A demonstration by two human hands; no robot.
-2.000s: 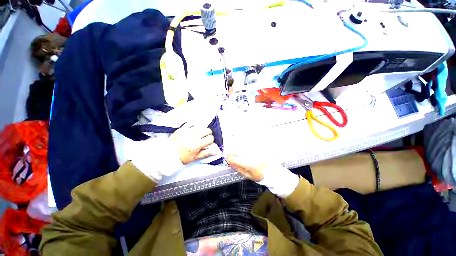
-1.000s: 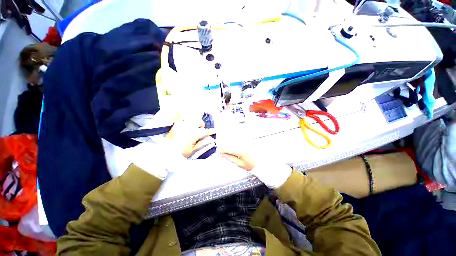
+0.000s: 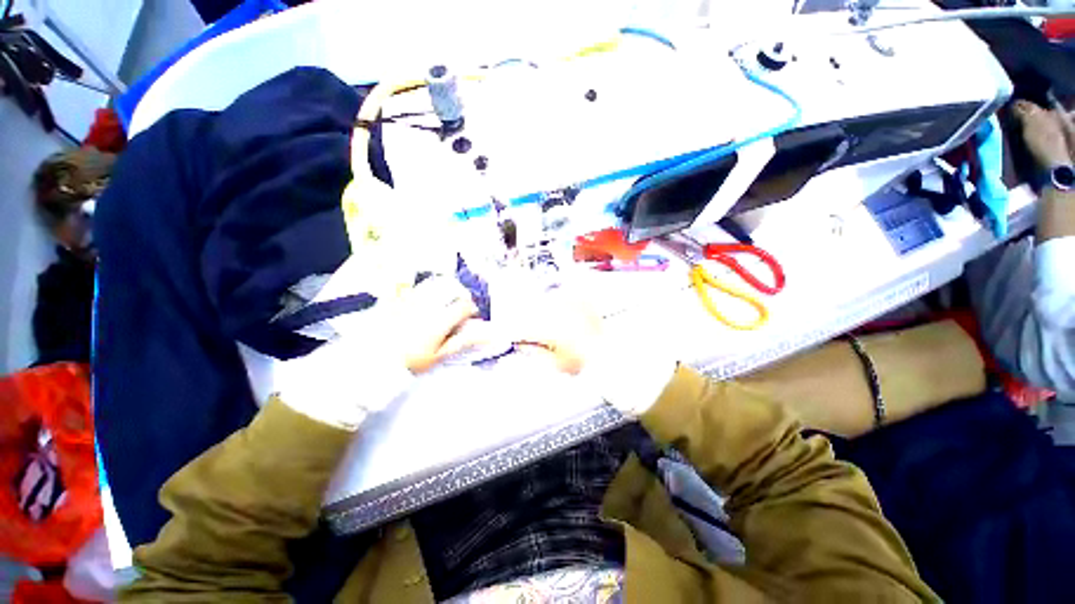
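Observation:
The navy garment (image 3: 153,271) lies left of the white sewing machine head (image 3: 660,106). A striped lining edge with a dark band (image 3: 324,313) shows on it. A small navy piece (image 3: 474,289) lies just below the needle area (image 3: 509,234). My left hand (image 3: 439,334) has its fingers closed on the lower part of this piece. My right hand (image 3: 568,340) is close beside it on the right, fingertips at a thin dark edge (image 3: 495,356) between the hands. Glare washes out both hands, and the right hand's grip is unclear.
Scissors (image 3: 737,283) with red and orange handles lie right of the needle, beside a red-orange item (image 3: 609,245) and a pink-purple tool (image 3: 637,264). Orange-red bags (image 3: 59,413) stand at left. Another person's hand (image 3: 1044,136) is at the far right.
The view has shifted. The piece between my hands has moved closer to the needle area, and less of its dark lower part shows. My right hand's fingers are now nearer it. Another person's hand has appeared at right.

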